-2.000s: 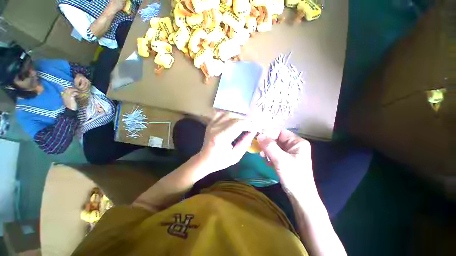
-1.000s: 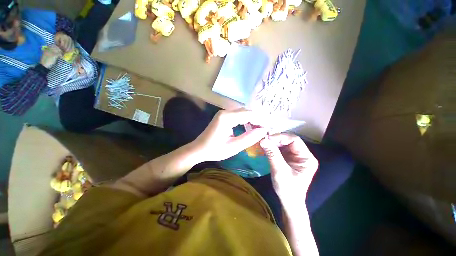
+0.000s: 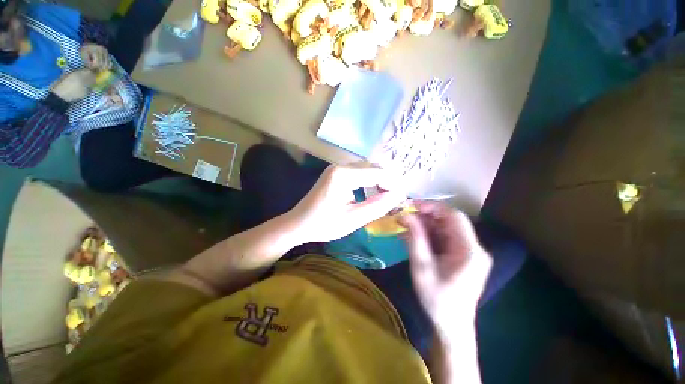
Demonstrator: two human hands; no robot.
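Observation:
A yellow-orange plush toy (image 3: 387, 225) shows partly below my fingers, above my lap; glossy film by the fingers suggests a bag around it. My left hand (image 3: 349, 199) is closed on it at its upper part. My right hand (image 3: 447, 244) is blurred beside it, fingers bent with thumb and fingertips close to the toy; its grip cannot be told. A stack of clear bags (image 3: 362, 112) lies on the cardboard work surface (image 3: 248, 97). A fanned pile of white twist ties (image 3: 424, 131) lies right of the bags.
Loose yellow toys (image 3: 338, 34) are heaped at the table's far side. A large open carton (image 3: 34, 262) with bagged toys stands at lower left. A person (image 3: 56, 75) works at upper left near a small carton (image 3: 218, 154) with ties. A large brown carton (image 3: 601, 225) stands at right.
The view has shifted, so the table and person sit farther left than two seconds ago. My right hand has moved slightly right and down and is blurred; more of the toy shows.

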